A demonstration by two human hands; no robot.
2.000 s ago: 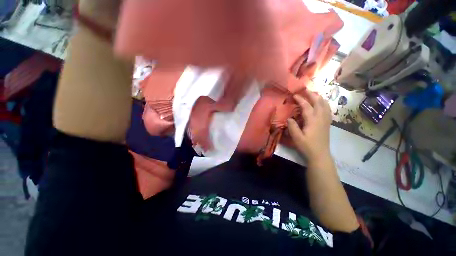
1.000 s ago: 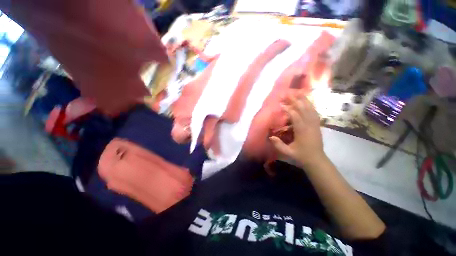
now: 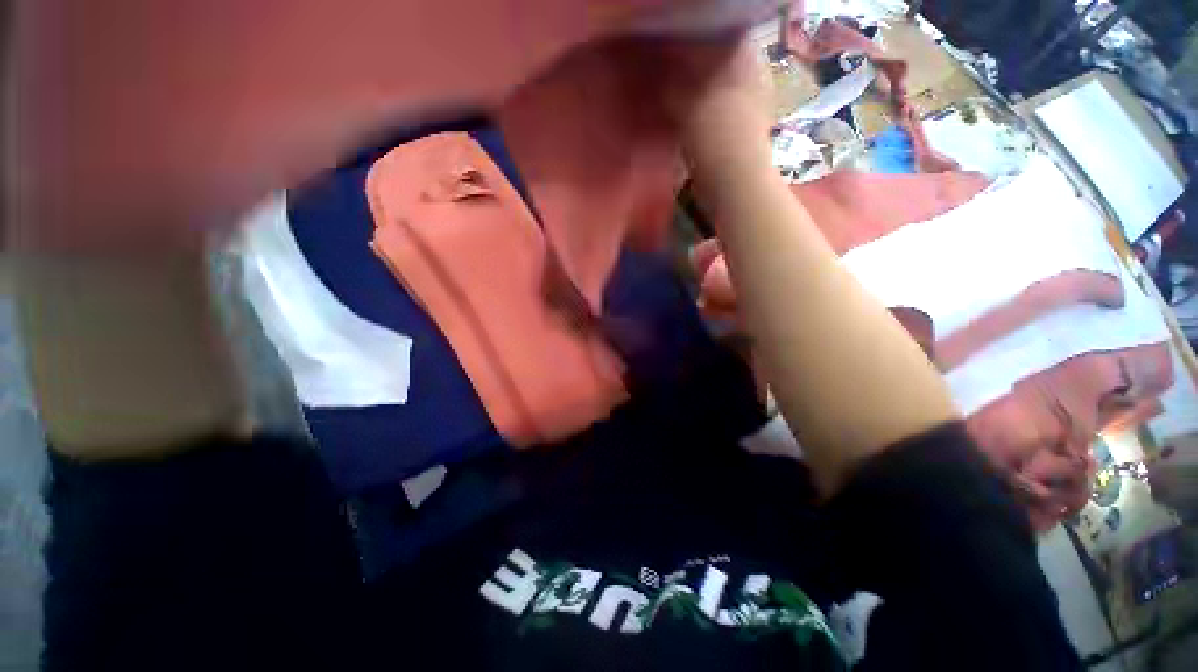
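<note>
A large salmon fabric panel (image 3: 302, 92) is held up close to the camera across the top left, blurred. My left forearm rises behind it, and the fabric hides my left hand. My right hand (image 3: 716, 79) is blurred at the top centre, with its fingers on the raised salmon fabric, which hangs down below it. A thick stack of long salmon pieces (image 3: 480, 295) lies on the dark blue surface (image 3: 335, 433) below. A white curved piece (image 3: 342, 355) lies to the left of the stack.
On the right, the machine table holds long white pieces (image 3: 1025, 250) with salmon fabric (image 3: 1051, 427) around them. A light blue scrap (image 3: 893, 150) and pale scraps lie beyond. A dark phone (image 3: 1159, 565) is at the lower right edge. A white sheet (image 3: 1110, 151) is at the upper right.
The view has swung left, so the dark blue surface and its salmon stack are now central. My right hand has left the bundle on the table and come up to the raised salmon fabric.
</note>
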